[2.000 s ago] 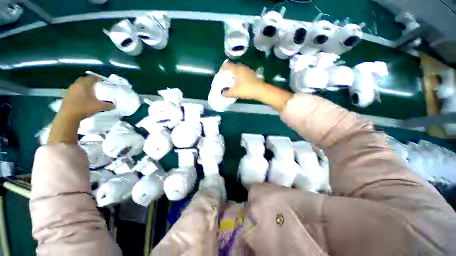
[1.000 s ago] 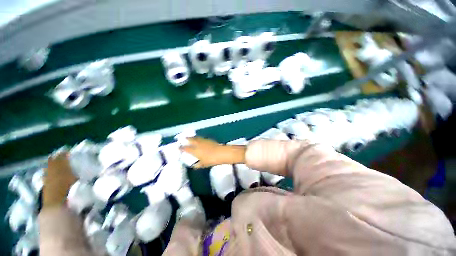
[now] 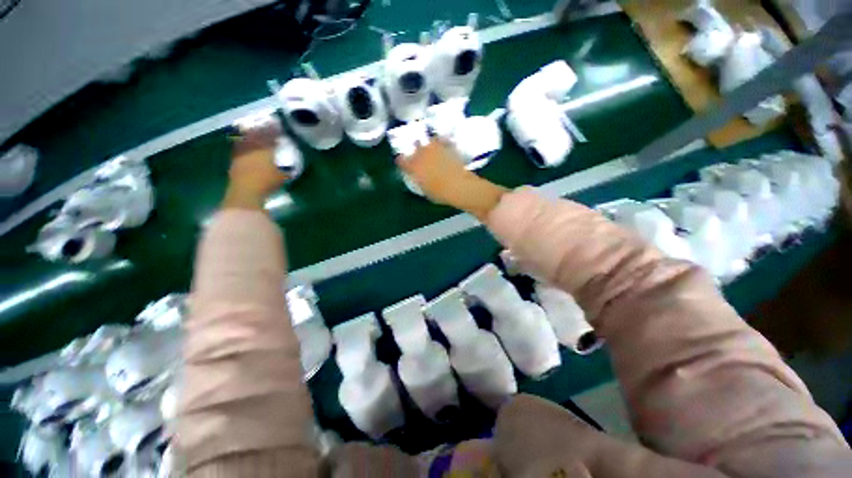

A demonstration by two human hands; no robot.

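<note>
White security cameras with black lenses stand on the green conveyor belt (image 3: pixel 346 201); one belt camera (image 3: pixel 409 82) faces me. My left hand (image 3: pixel 252 171) is over the belt, closed around a white camera (image 3: pixel 289 159), which it mostly hides. My right hand (image 3: pixel 439 175) is on another white camera (image 3: pixel 407 140) beside the belt group; its fingers are around the upper part, and the grip is partly hidden. In front of me, several cameras lie side by side in a row on the bench, one being this white camera (image 3: pixel 425 359).
A pile of cameras (image 3: pixel 135 359) lies at the left of the bench. A long row (image 3: pixel 747 210) runs along the right. Another belt camera (image 3: pixel 542 117) lies right of my right hand. A brown cardboard tray (image 3: pixel 668 61) holds white parts at upper right.
Both hands have moved from the bench cameras up over the belt, each onto a camera there. The row in front of me shows more cameras in view. The view has shifted.
</note>
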